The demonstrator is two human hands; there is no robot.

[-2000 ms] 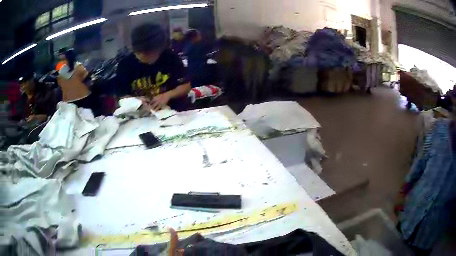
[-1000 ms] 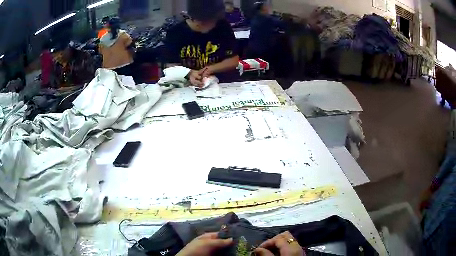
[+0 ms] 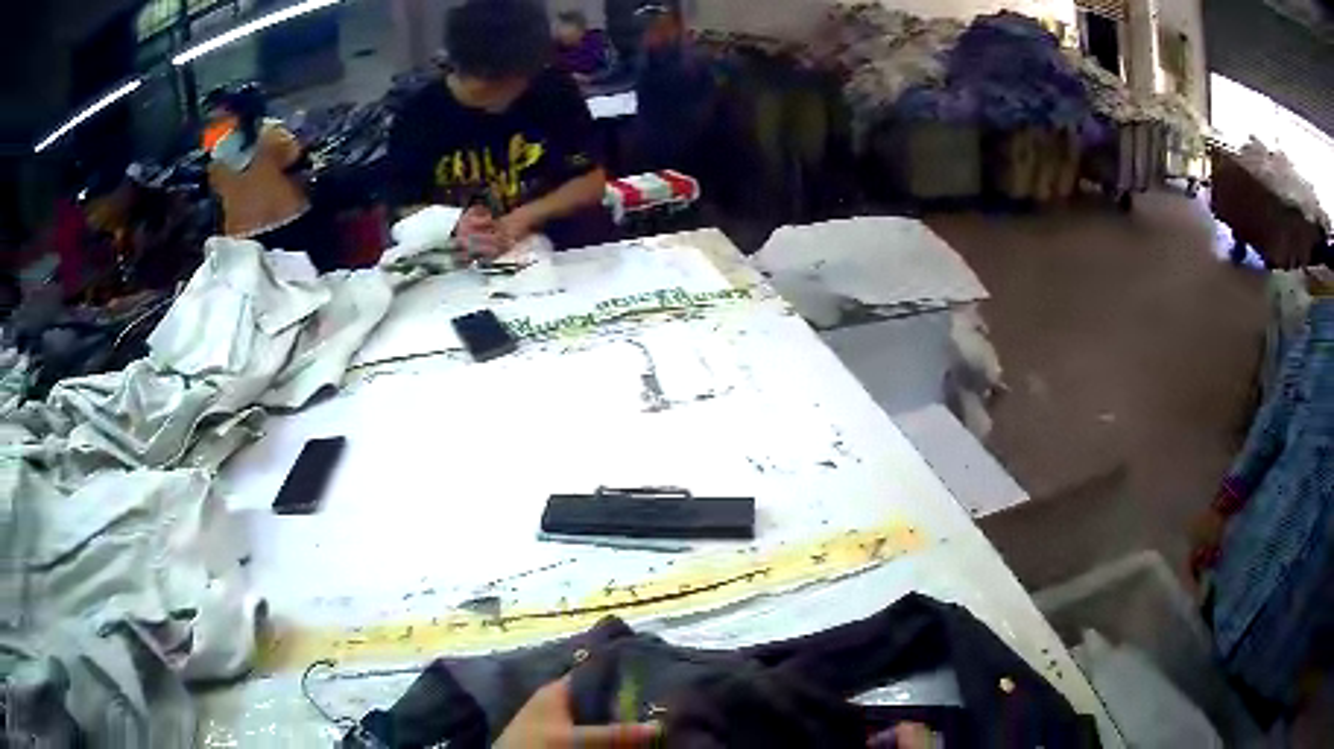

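The dark jacket (image 3: 775,680) lies along the near edge of the table, with a small yellow motif and gold buttons showing. My left hand (image 3: 563,720) is at the bottom edge, fingers on the dark cloth beside the motif; it is partly cut off. My right hand (image 3: 900,735) shows only as fingertips at the bottom edge, against the dark cloth; its grip is hidden. A thin dark curved cord (image 3: 319,691) lies at the jacket's left end. The black case (image 3: 648,517) lies beyond the yellow tape strip (image 3: 732,581).
Pale garments (image 3: 132,483) are heaped at left. Two phones, one nearer (image 3: 310,474) and one farther (image 3: 484,335), lie on the white table (image 3: 498,439). A coworker (image 3: 498,147) handles pale cloth across it. Bins stand right; another person's arm shows at far right.
The view has shifted. The jacket has come further into view since the oldest frame. Since the middle frame, my right hand has moved right and down, mostly out of view, away from the motif.
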